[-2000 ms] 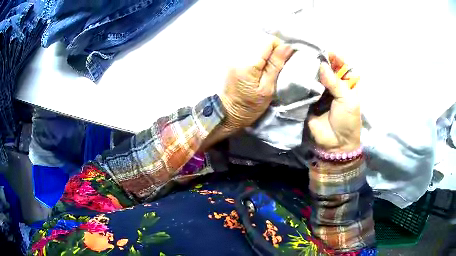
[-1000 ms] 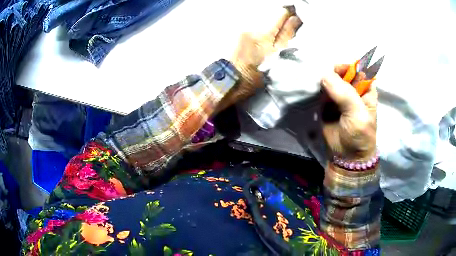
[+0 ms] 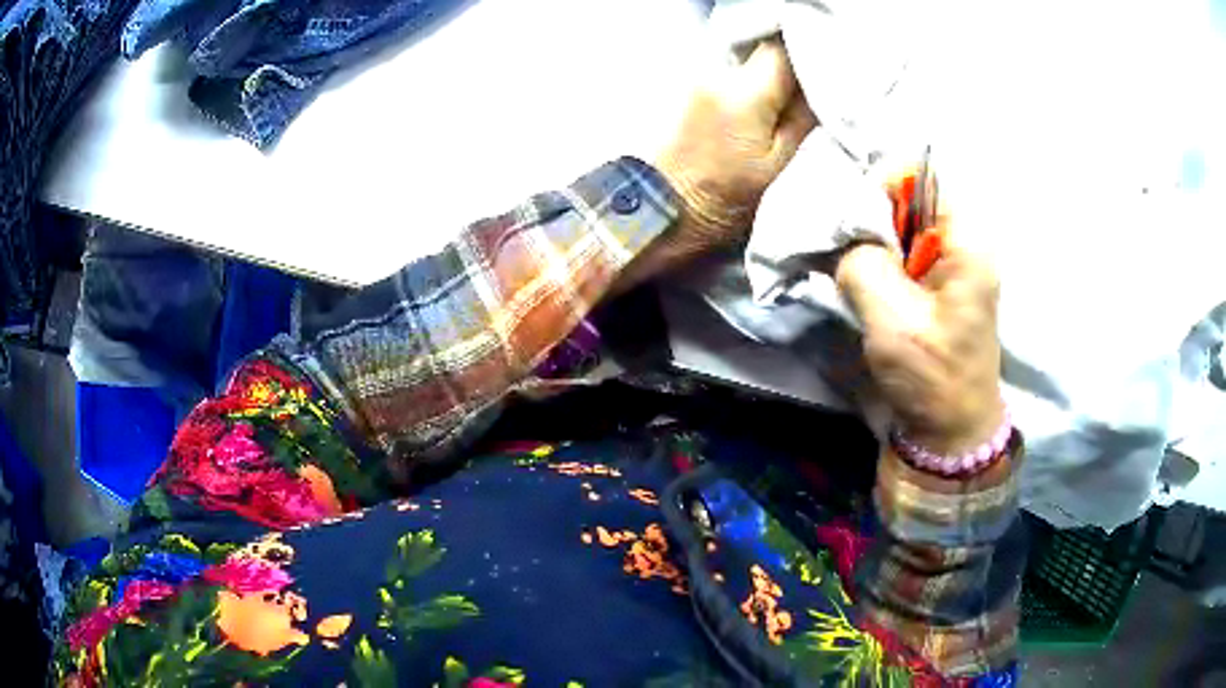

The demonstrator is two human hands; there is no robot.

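The white to pale grey garment [image 3: 1076, 309] lies over the centre and right of the table, strongly overexposed. My left hand [image 3: 740, 148] grips a fold of it at the upper centre, with the fingertips partly hidden by cloth. My right hand [image 3: 934, 329] holds the orange-handled thread snips [image 3: 920, 222] against the garment, blades pointing up and away from me. The blades look close together. My right thumb and fingers also touch a bunched part of the cloth.
Blue denim [image 3: 289, 47] is piled at the upper left of the white tabletop [image 3: 444, 135]. A green plastic crate [image 3: 1076, 578] stands below the table at the right. A blue container [image 3: 121, 437] is below at the left.
My left hand has moved right and down onto the garment. The snips, spread wide a second ago, are now nearly closed and turned more upright. My right hand has shifted slightly left.
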